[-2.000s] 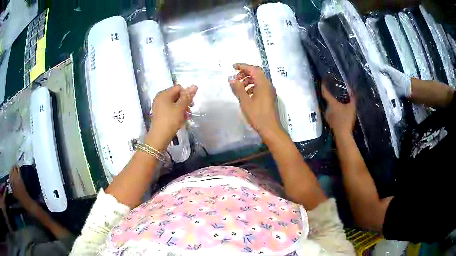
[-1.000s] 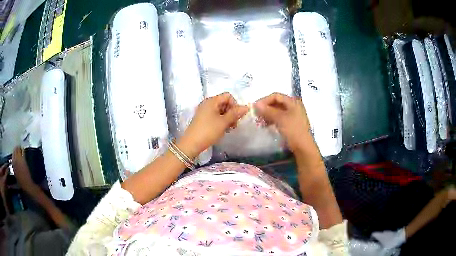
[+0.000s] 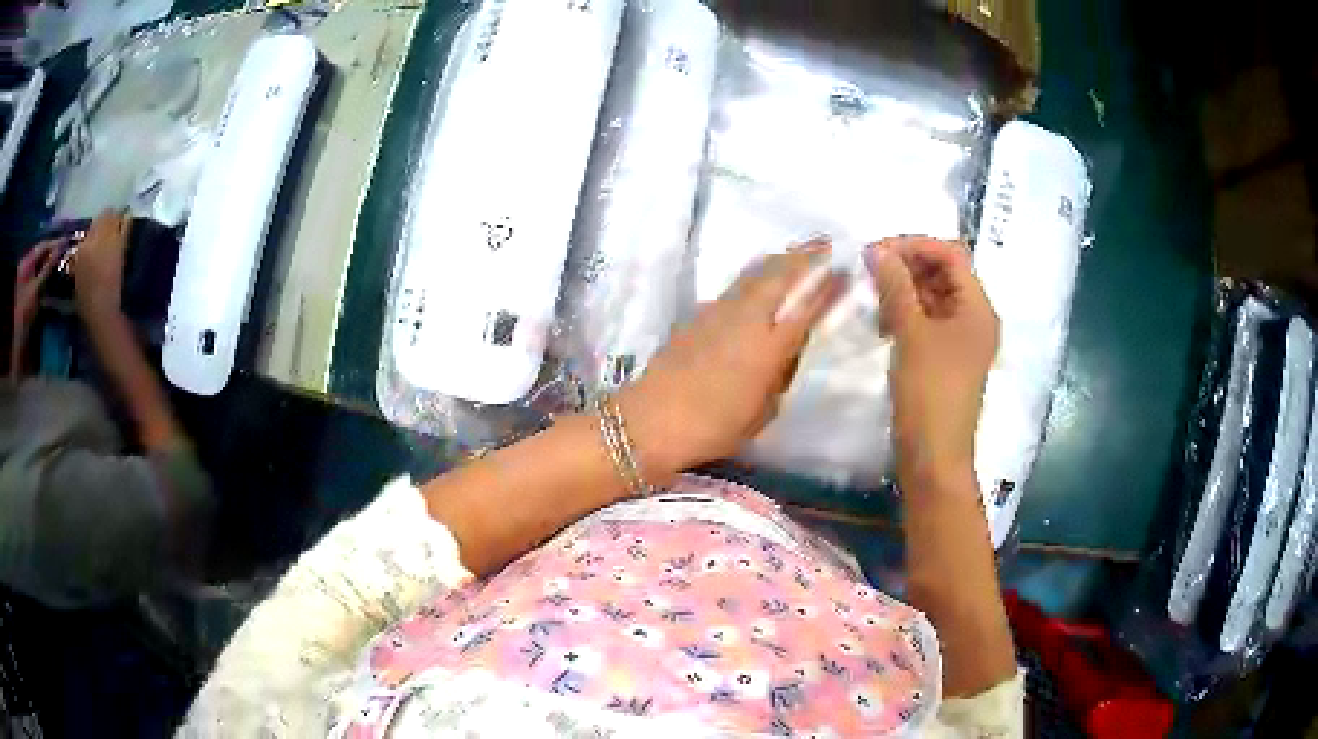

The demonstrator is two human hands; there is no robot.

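The stack of poly bags [image 3: 781, 188] lies glossy in front of me. My left hand [image 3: 737, 347] is over it, palm turned down, fingers reaching to the right. My right hand [image 3: 932, 296] is at its right side, thumb and fingers pinched together. Something small and whitish shows between the hands; whether it is a bag edge is unclear. Two bagged units, a wide one [image 3: 506, 202] and a narrower one [image 3: 651, 173], lie left of the stack. Another white unit [image 3: 1034, 274] lies at its right edge.
A white unit [image 3: 243, 202] lies on the pale board [image 3: 340, 145] at left, near a neighbour's hands [image 3: 98, 267]. Bagged units [image 3: 1258, 462] stand in a row at right. A brown carton [image 3: 1005, 29] is at the stack's far end. Something red [image 3: 1084, 671] is below the table edge.
The view has swung, so the table contents sit further right. My left hand has flattened and stretched out over the bags. The right neighbour's arms have gone from view.
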